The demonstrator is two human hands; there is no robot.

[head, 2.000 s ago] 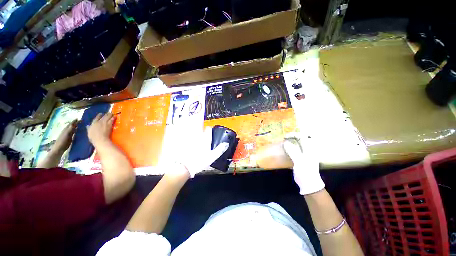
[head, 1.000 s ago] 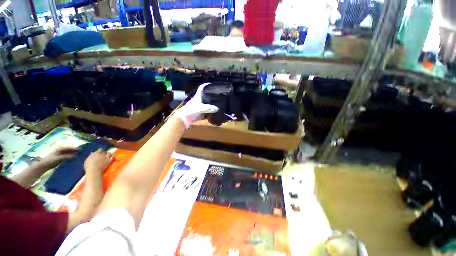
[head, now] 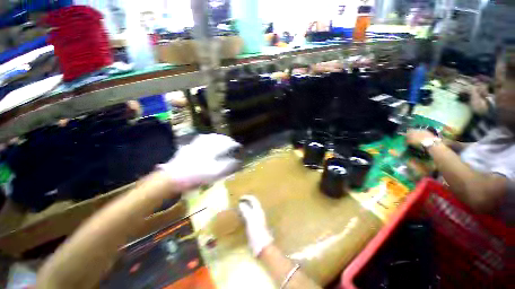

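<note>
My left hand (head: 204,160), in a white glove and blurred, reaches out above the brown taped surface (head: 288,197). Something dark shows at its fingertips, but I cannot tell whether it is held. My right hand (head: 257,226), also white-gloved, is low over the near left part of that surface. Its fingers are closed round a blurred amber glue bottle (head: 227,223). Several black cylindrical speaker housings (head: 334,178) stand upright at the far right of the brown surface, beyond both hands.
A red plastic crate (head: 389,237) with black parts is at lower right. A cardboard tray (head: 73,220) of dark housings is at left. A post (head: 210,73) rises behind my left hand to the upper shelf (head: 135,90). Another person's hand (head: 423,137) works at right.
The view has turned right. My left hand has left the tray of housings and is over the brown surface. My right hand is now in fuller view.
</note>
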